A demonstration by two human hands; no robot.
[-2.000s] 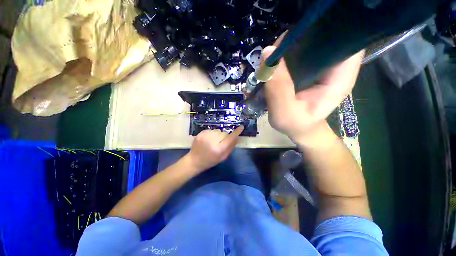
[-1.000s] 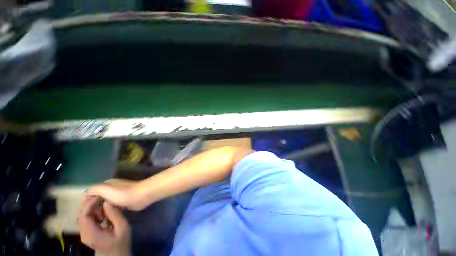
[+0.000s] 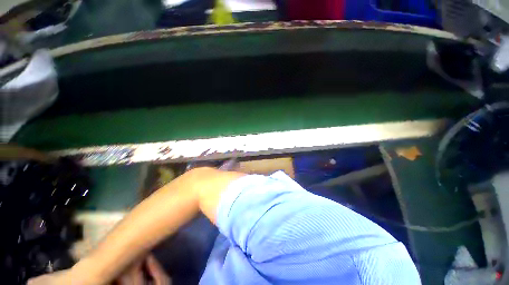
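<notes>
My right arm reaches to the lower left in the head view. My right hand (image 3: 58, 277) is blurred and cut off by the bottom edge beside a heap of black parts (image 3: 39, 217). Fingers that look like my left hand (image 3: 142, 273) show below the forearm, also cut off. Whether either hand holds anything is hidden. A bit of the pale work board (image 3: 100, 225) shows between the heap and my forearm. The power screwdriver is not in view.
The green bench (image 3: 251, 119) with a worn cream edge (image 3: 279, 139) spans the view. A grey-white bag (image 3: 33, 89) lies at the left. A dark round object (image 3: 480, 150) is at the right. Red and blue containers (image 3: 402, 12) stand at the top. A brown carton (image 3: 268, 166) is below the bench edge.
The view has swung to the right, away from the black assembly and screwdriver. Since one second ago, my right hand has moved left and down, away from the other hand it was touching.
</notes>
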